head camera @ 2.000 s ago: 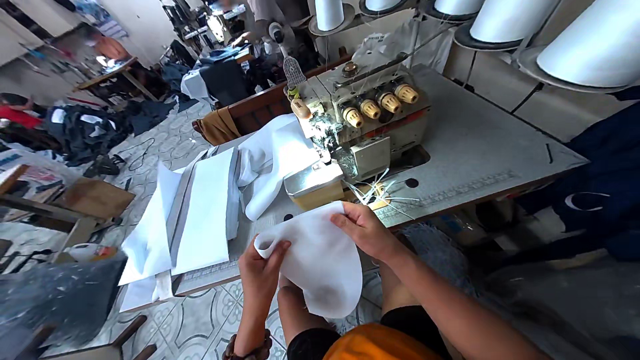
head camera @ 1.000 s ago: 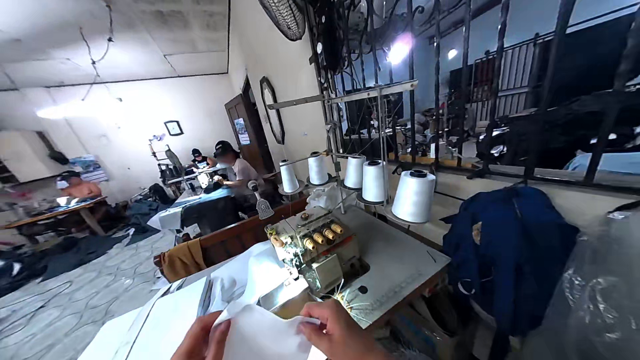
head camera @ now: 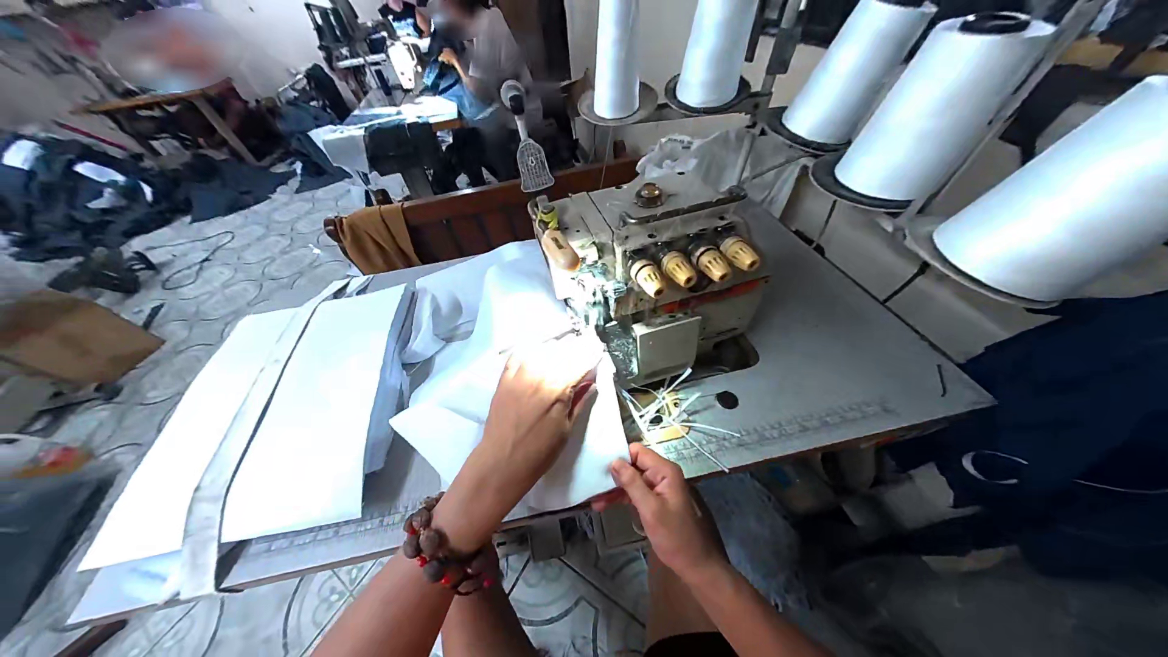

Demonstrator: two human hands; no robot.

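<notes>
A white fabric piece [head camera: 584, 465] lies at the needle area of an overlock sewing machine [head camera: 657, 265]. My left hand [head camera: 538, 401], a beaded bracelet at its wrist, rests on the fabric close to the presser foot, its fingertips partly lost in the lamp's glare. My right hand [head camera: 666, 502] pinches the fabric's near right corner between thumb and fingers at the table's front edge. More white fabric [head camera: 493, 301] lies bunched left of the machine. Flat white panels [head camera: 319, 411] are stacked farther left, with a grey strip [head camera: 246, 429] across them.
Cut thread ends [head camera: 675, 415] lie right of the fabric on the machine table [head camera: 821, 365]. Large white thread cones [head camera: 949, 100] stand behind. A brown cloth [head camera: 374, 239] hangs on a wooden bench [head camera: 465, 214]. A person [head camera: 484, 64] sits at another machine beyond.
Two seconds ago both hands held the fabric up in front of the table; now it lies at the machine, my left hand on it and my right at its corner. The view swung up and back down.
</notes>
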